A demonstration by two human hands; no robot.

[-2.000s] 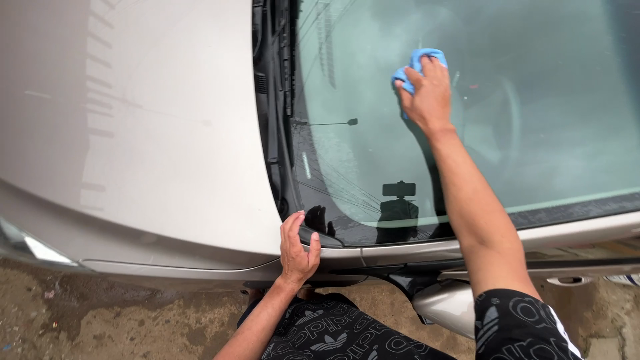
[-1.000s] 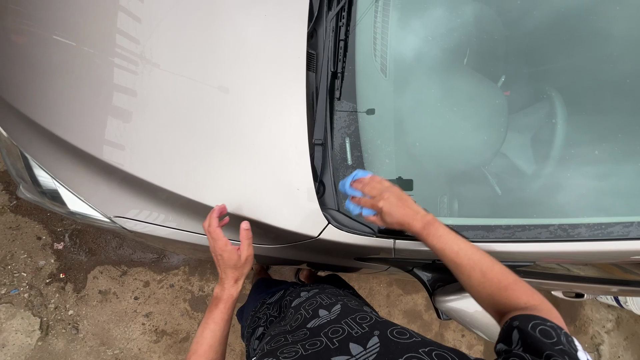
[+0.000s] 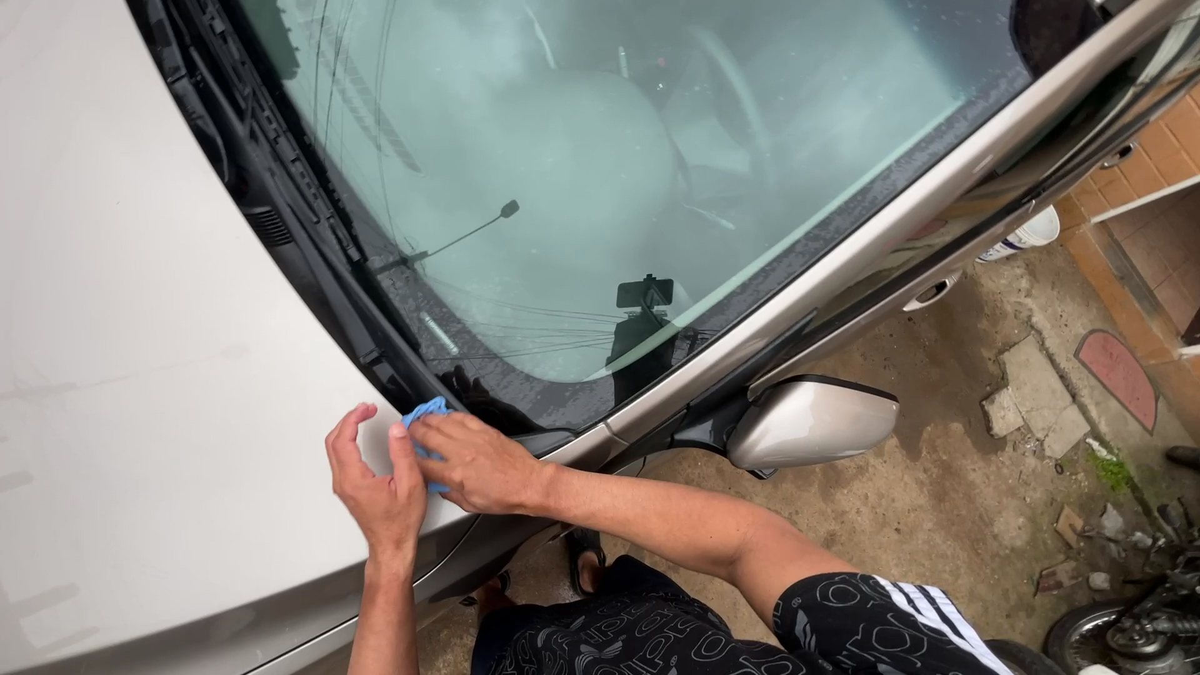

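My right hand point(image 3: 480, 461) presses a bunched blue cloth point(image 3: 433, 410) against the rear corner of the car's silver hood point(image 3: 187, 394), beside the base of the windshield point(image 3: 581, 187). Part of the cloth is hidden under the fingers. Just left of it, my left hand point(image 3: 380, 487) is over the hood, its fingers apart and curved, with nothing in it. Its thumb is close to the cloth; whether they touch I cannot tell. Black cowl trim point(image 3: 309, 244) with a wiper runs between hood and glass.
The side mirror point(image 3: 816, 422) juts out from the car at my right. Beyond it are broken paving slabs point(image 3: 1036, 394) on wet ground, a white bucket point(image 3: 1022, 234) near a tiled step, and part of a motorcycle point(image 3: 1125, 628) at the lower right.
My right hand has gone with the cloth from the windshield glass to its lower corner and onto the hood's edge. My left hand is now beside it. The view has turned.
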